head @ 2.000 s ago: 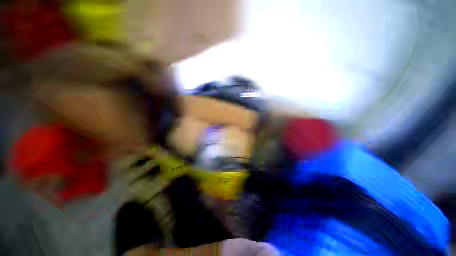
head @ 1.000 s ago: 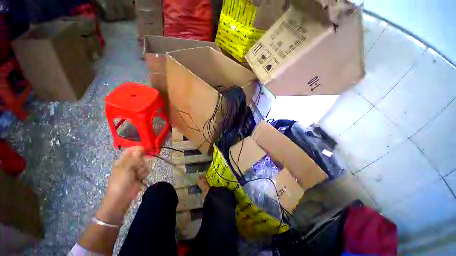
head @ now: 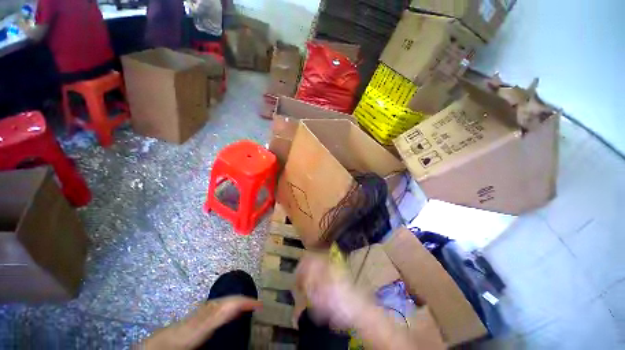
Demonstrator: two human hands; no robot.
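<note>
My left hand [head: 205,322] is at the bottom edge, cut off by it, by my dark knee, with extended fingers and nothing visible in it. My right hand [head: 332,290] is blurred over my other leg and the open yellow-sided carton; I cannot tell whether it holds anything. Clear and purplish plastic bags [head: 396,295] lie in that carton. A bunch of thin black cables [head: 366,210] hangs over the edge of a tall open brown carton [head: 305,184], in front of my hands.
A red plastic stool [head: 243,171] stands left of the wooden pallet [head: 277,273]. Open cartons [head: 154,99] stand on the speckled floor. A large tilted carton [head: 507,167] is at the right. People sit at a bench [head: 123,37] at the upper left. Black bagged items lie at the right.
The view has shifted, bringing the bench and people in. My left hand has come down towards the lap, and the thin black cord it held no longer shows. My right hand has come into view.
</note>
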